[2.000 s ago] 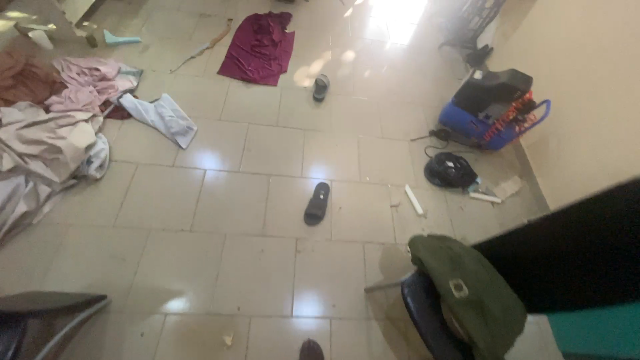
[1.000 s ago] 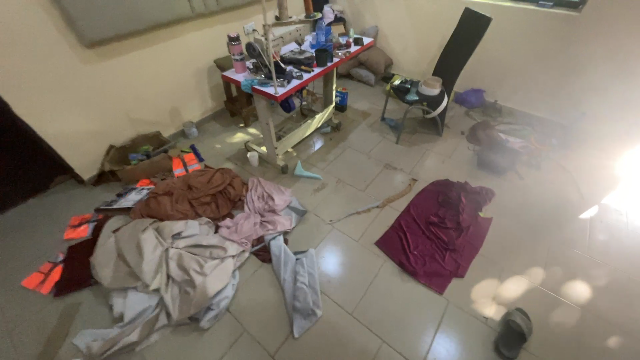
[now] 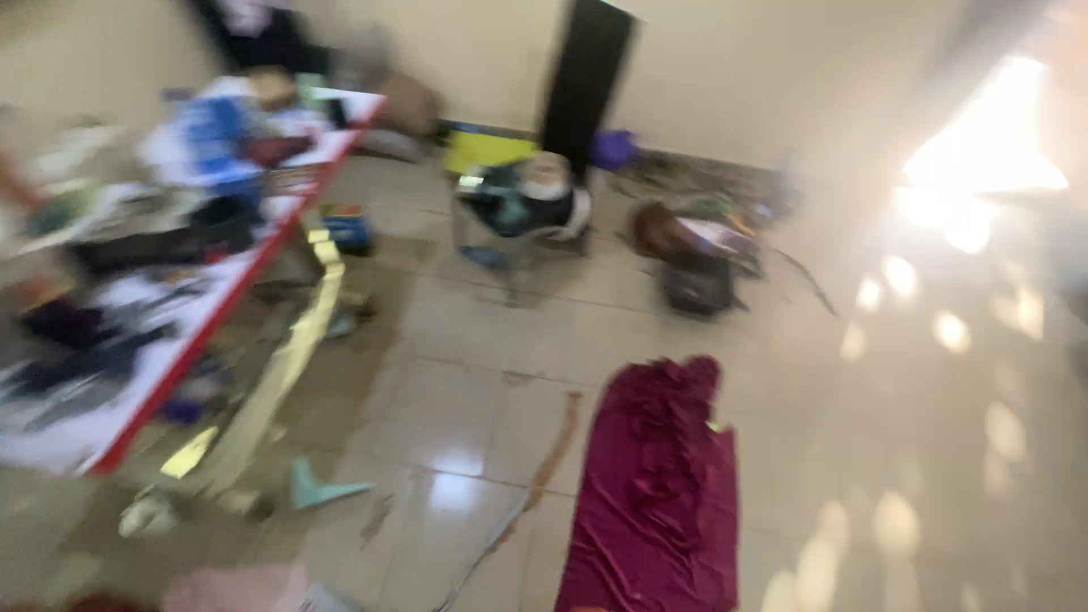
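Neither my left hand nor my right hand can be made out in the head view, which is blurred. A crumpled maroon cloth lies on the tiled floor at the lower middle. Left of it a thin brown and grey strip stretches along the tiles. A worktable with a red edge fills the left side, its white top covered with cloths and blurred items. A pale green angled piece rests on the floor near the table's leg.
A tall-backed black chair holds several items by the far wall. Right of it are a purple thing and a dark bag-like heap on the floor. Pink cloth shows at the bottom left. Bright light falls on the right.
The view has swung strongly and now shows the worktable and chair much closer. The sandals seen earlier are out of view, as is most of the cloth pile.
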